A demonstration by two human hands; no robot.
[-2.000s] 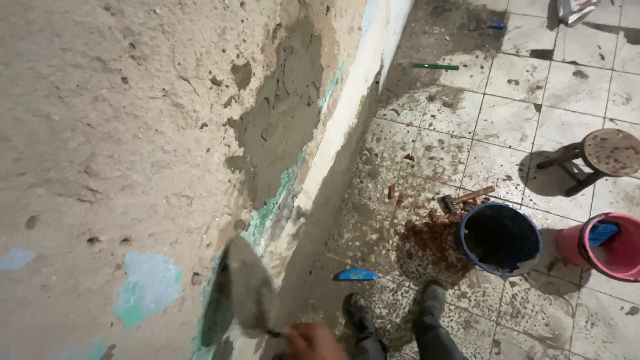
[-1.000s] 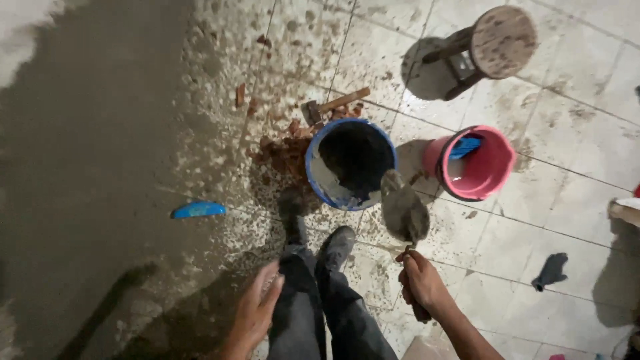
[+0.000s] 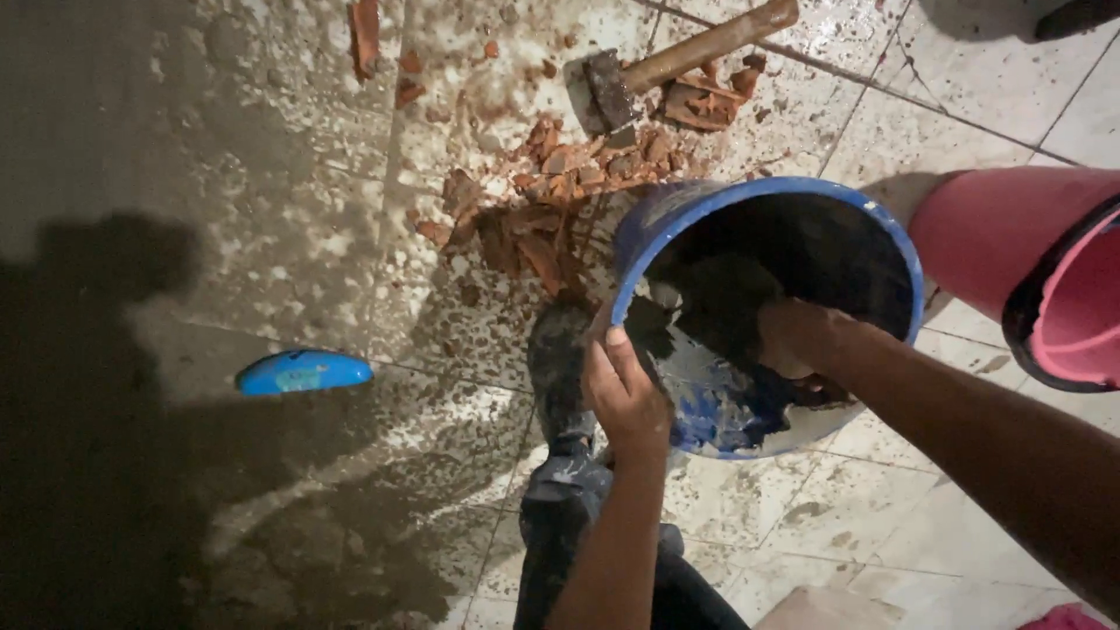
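My left hand (image 3: pixel 626 389) grips the near-left rim of a blue plastic bucket (image 3: pixel 910 254), which leans toward me. My right hand (image 3: pixel 801 337) reaches down inside the bucket, its fingers curled around something dark, most likely the trowel's handle; the shade hides most of it. Grey mortar (image 3: pixel 717 297) lies in the bucket and is smeared over its inner wall.
Broken red brick or tile pieces (image 3: pixel 560 175) lie beside the bucket, with a wooden-handled hammer (image 3: pixel 700 57) just beyond. A pink bucket (image 3: pixel 980 236) stands at the right. A blue plastic piece (image 3: pixel 306 372) lies on the floor at left. My boot (image 3: pixel 560 367) is close to the blue bucket.
My left hand has come onto the bucket's rim. My right hand, which held the trowel beside the bucket, has moved into it. The view is now much closer to the bucket.
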